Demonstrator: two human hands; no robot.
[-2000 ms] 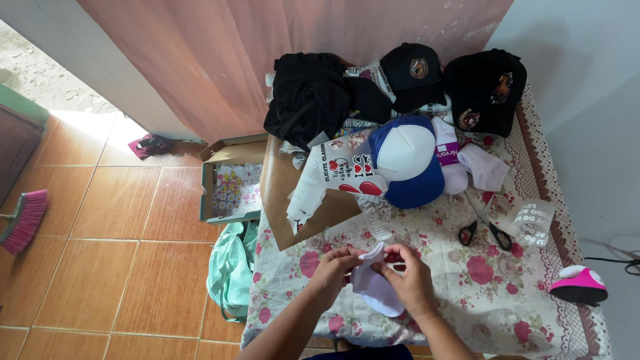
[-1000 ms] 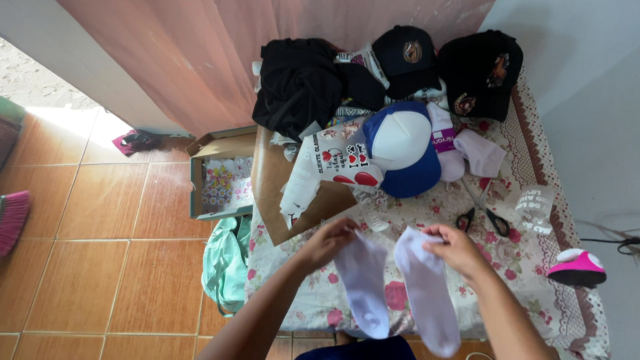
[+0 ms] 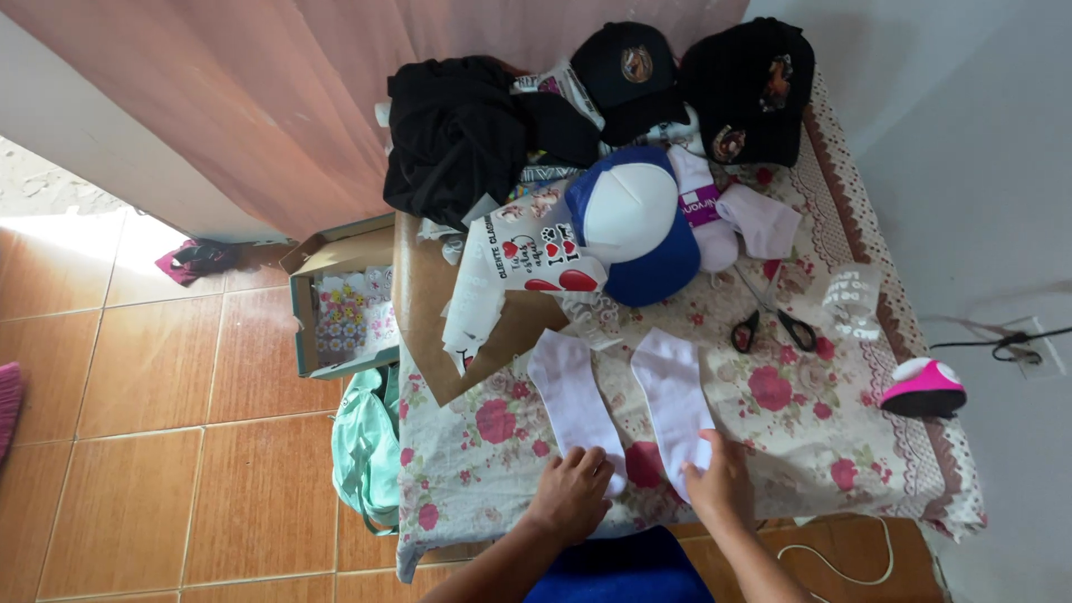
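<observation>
Two white socks lie flat, side by side and apart, on the floral tablecloth, their cuffs toward the far side. On the toe end of the left sock rests my left hand, its fingers curled; whether they pinch the fabric is hidden. My right hand touches the toe end of the right sock, with thumb and index finger apart on either side of it. Beyond the socks are a blue and white cap and more white socks beside a purple label.
Scissors lie right of the socks, near a clear roll with white lettering. A pink mini iron stands at the right edge. Black caps and black cloth line the back. An open box sits left of the table.
The white fabric was bunched between both hands, then a sock hung from each hand. Now both socks lie flat on the tablecloth with my hands at their near ends.
</observation>
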